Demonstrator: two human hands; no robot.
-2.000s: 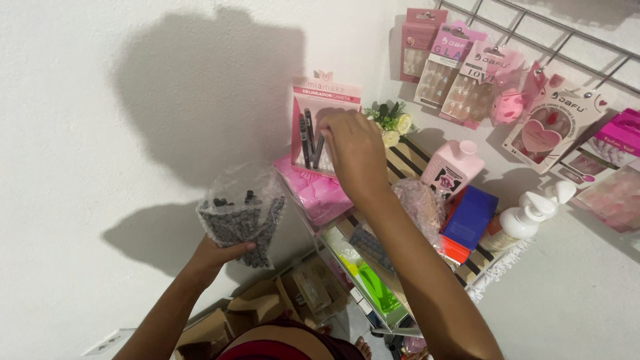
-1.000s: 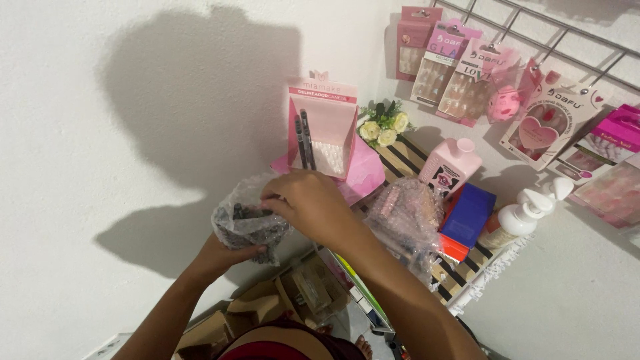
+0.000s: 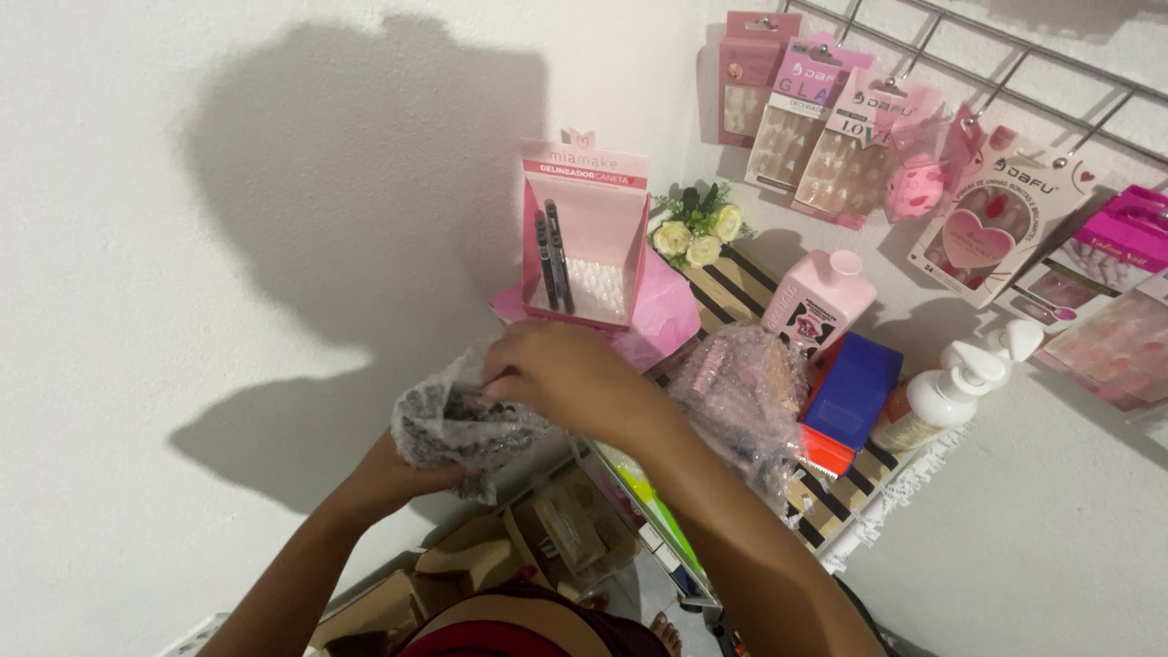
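My left hand (image 3: 411,479) holds a clear plastic bag (image 3: 456,424) with dark pens bunched inside, in front of the white wall. At the bag's mouth is my right hand (image 3: 557,370), its fingertips bent down into the opening; whether they grip anything there is hidden. Behind and above stands a pink cardboard display box (image 3: 634,228) for eyeliner pens. Several black eyeliner pens (image 3: 552,260) stand upright in its left side, beside a white perforated holder area (image 3: 593,287). The box rests on a pink package (image 3: 671,310).
On the slatted shelf (image 3: 826,506) are a bubble-wrapped bundle (image 3: 739,392), a pink bottle (image 3: 821,297), a blue and red box (image 3: 853,388), white pump bottles (image 3: 944,392) and artificial flowers (image 3: 698,233). False-nail packs (image 3: 981,219) hang from a wire rack (image 3: 1004,55). Cardboard boxes (image 3: 465,557) lie below.
Two seconds ago my right hand was at the display box among the pens. It then moved down and left to the bag, where it stays. The bag remains in my left hand.
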